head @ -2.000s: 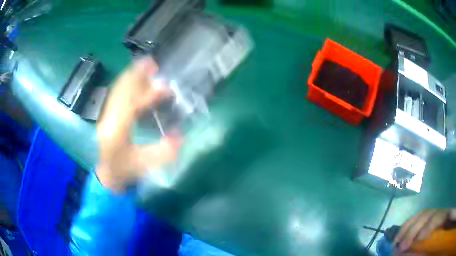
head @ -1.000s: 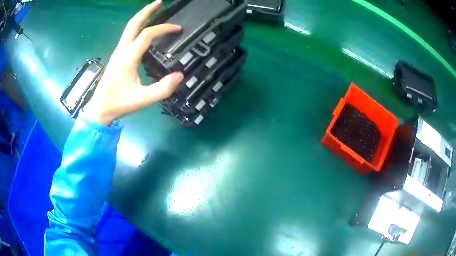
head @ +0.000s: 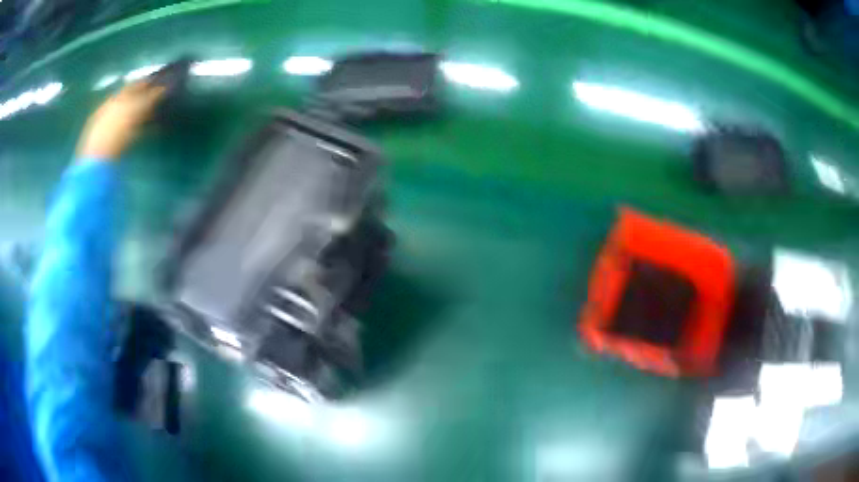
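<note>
The frame is strongly blurred. My left hand (head: pixel 122 118) is bare, stretched out to the far left of the bench, its fingertips at a small dark object (head: pixel 175 87). Blur hides whether the fingers grip it. A stack of black housings (head: pixel 254 226) stands left of centre, its top unit showing a smooth grey panel. My forearm in a light-blue sleeve runs along the left edge. At the bottom right corner a small brownish patch may be part of my right hand; its grip cannot be seen.
Another black housing (head: pixel 381 83) lies behind the stack, and one more (head: pixel 744 160) at the back right. An orange-red bin (head: pixel 607 325) holds dark pieces. The white screw feeder (head: pixel 810 282) is at the right edge. A narrow dark part (head: pixel 162 391) lies below left of the stack.
My left hand has left the top of the stack and moved out to the far left. The view has shifted, so the stack appears lower and further left.
</note>
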